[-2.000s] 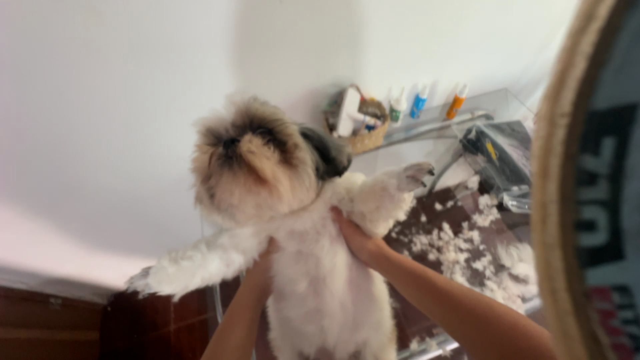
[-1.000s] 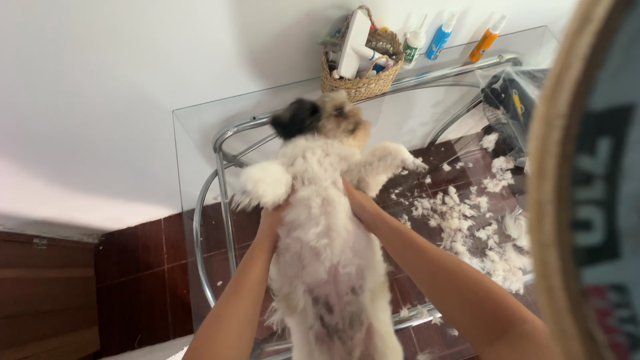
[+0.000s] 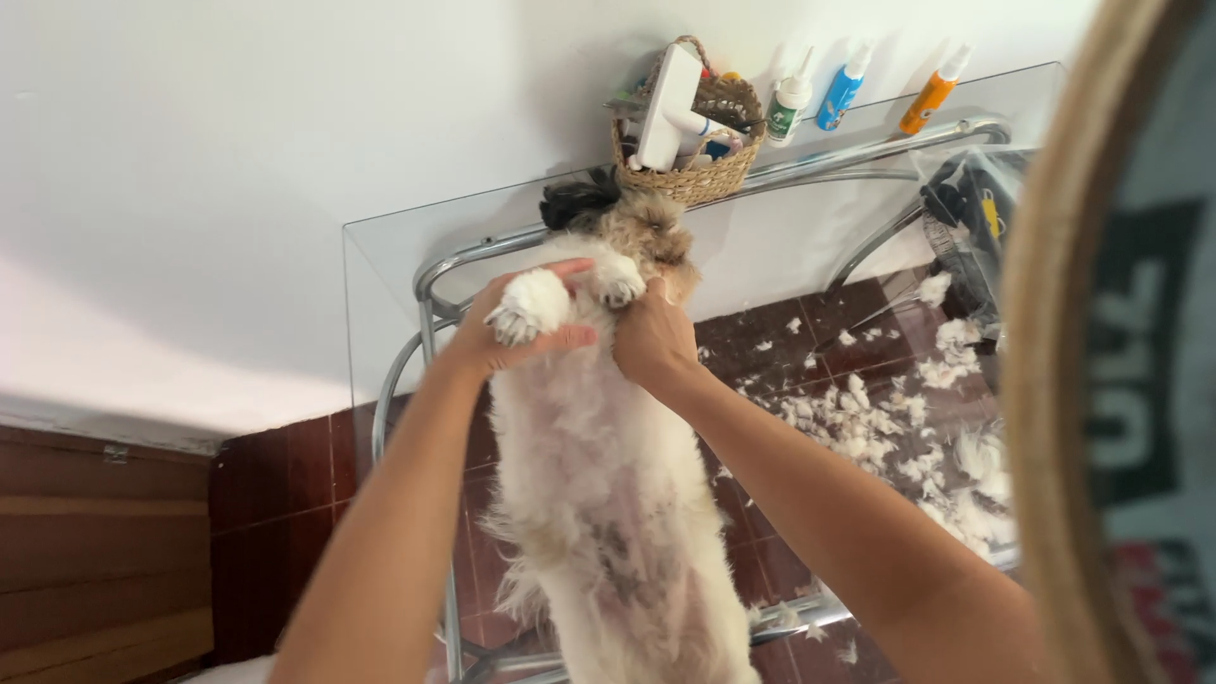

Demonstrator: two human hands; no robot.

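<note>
A small long-haired dog (image 3: 608, 456), white on the body with a tan face and a dark ear, lies belly up on a glass-topped table (image 3: 389, 214). My left hand (image 3: 518, 328) is around the foreleg at the left, its thumb and fingers either side of the white paw. My right hand (image 3: 655, 332) rests at the dog's upper chest and neck, beside the other front paw, with its fingertips partly hidden. Whether it grips fur or the leg there, I cannot tell. The dog's head lies near a wicker basket.
The wicker basket (image 3: 703, 180) holds a white-handled tool and other items. Beside it stand a green-labelled bottle (image 3: 787, 109), a blue spray bottle (image 3: 842, 95) and an orange one (image 3: 929, 100). Clumps of cut fur (image 3: 864, 418) and a clear plastic bag (image 3: 988, 209) are at right. A round rim (image 3: 1054, 285) blocks the right edge.
The dog, held up with its forelegs spread, has been lowered onto its back. My left hand has moved from its side to the foreleg, and my right hand up toward the neck.
</note>
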